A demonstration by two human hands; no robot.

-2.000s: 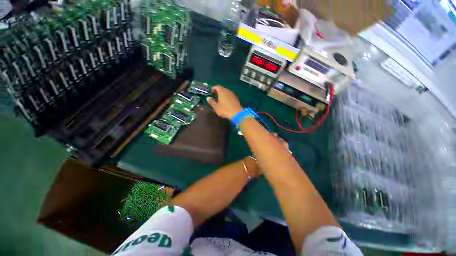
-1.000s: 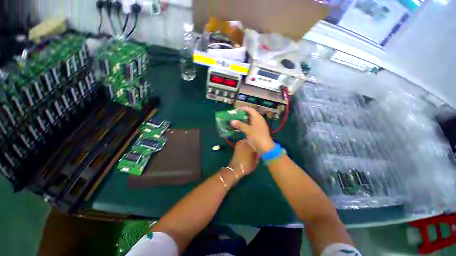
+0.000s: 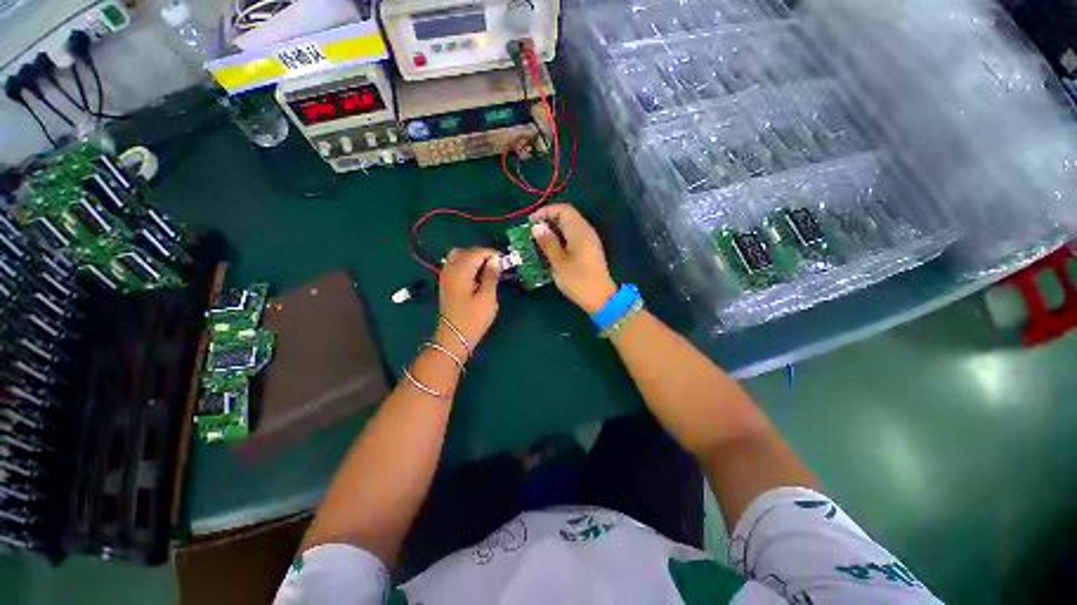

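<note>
My right hand (image 3: 575, 254) holds a small green circuit board (image 3: 529, 255) over the green mat, with the thumb on top. My left hand (image 3: 470, 284) is at the board's left edge and pinches a small white connector (image 3: 509, 260) against it. Whether the connector is fully seated cannot be seen. A red lead (image 3: 478, 215) runs from the instruments to my left hand. A small white piece (image 3: 402, 294) lies left of my left hand.
Three green boards (image 3: 237, 352) lie along the left of the brown pad (image 3: 313, 355). The board rack (image 3: 118, 437) stands far left. The power supply (image 3: 339, 116) and meter (image 3: 467, 38) stand at the back. Clear trays (image 3: 815, 284) are stacked at right.
The view has turned right. My right hand has brought the board from near the pad, over the mat, to my left hand. The two hands now meet at it.
</note>
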